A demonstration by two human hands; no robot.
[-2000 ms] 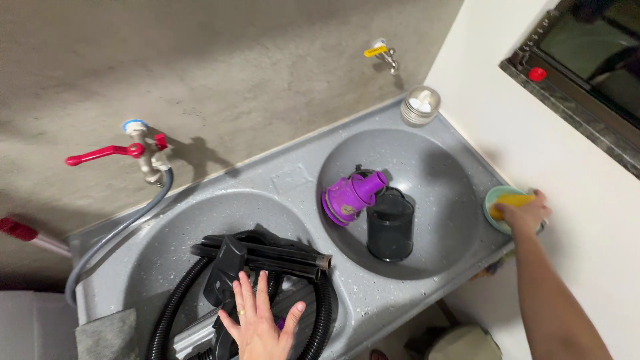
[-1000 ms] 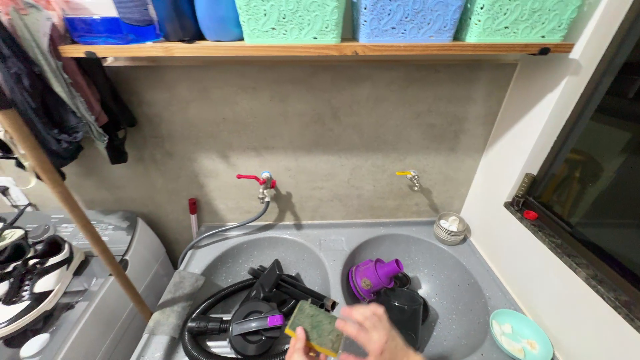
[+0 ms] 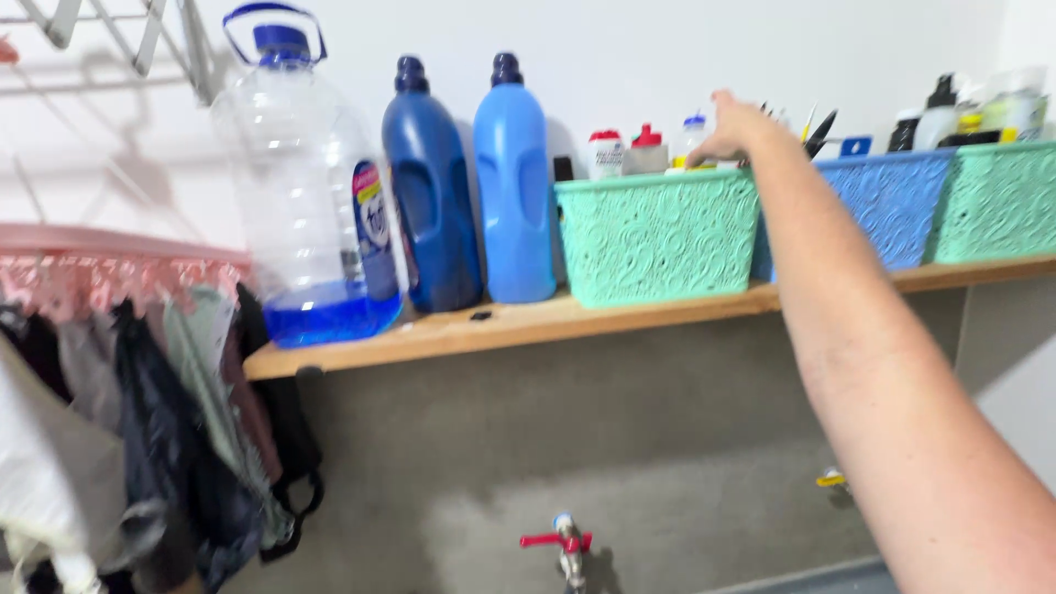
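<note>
My right hand (image 3: 730,132) is raised over the right end of a mint-green plastic basket (image 3: 660,239) on the wooden shelf. Its fingers are apart above the rim, with nothing seen in them. In that basket stand a white bottle with a red cap (image 3: 606,154), a container with a red nozzle (image 3: 647,150) and a bottle with a blue cap (image 3: 693,140). My forearm crosses in front of a blue basket (image 3: 891,206) that holds several items. My left hand is out of view.
A large clear jug with blue liquid (image 3: 330,318), a dark blue bottle (image 3: 433,198) and a lighter blue bottle (image 3: 513,198) stand on the wooden shelf (image 3: 528,337). Clothes (image 3: 190,429) hang at left. A red-handled tap (image 3: 565,542) is on the wall below.
The view has swung up from the sink to the shelf. My right hand has risen to the mint-green basket. The sponge seen at my hands one second ago is no longer in view.
</note>
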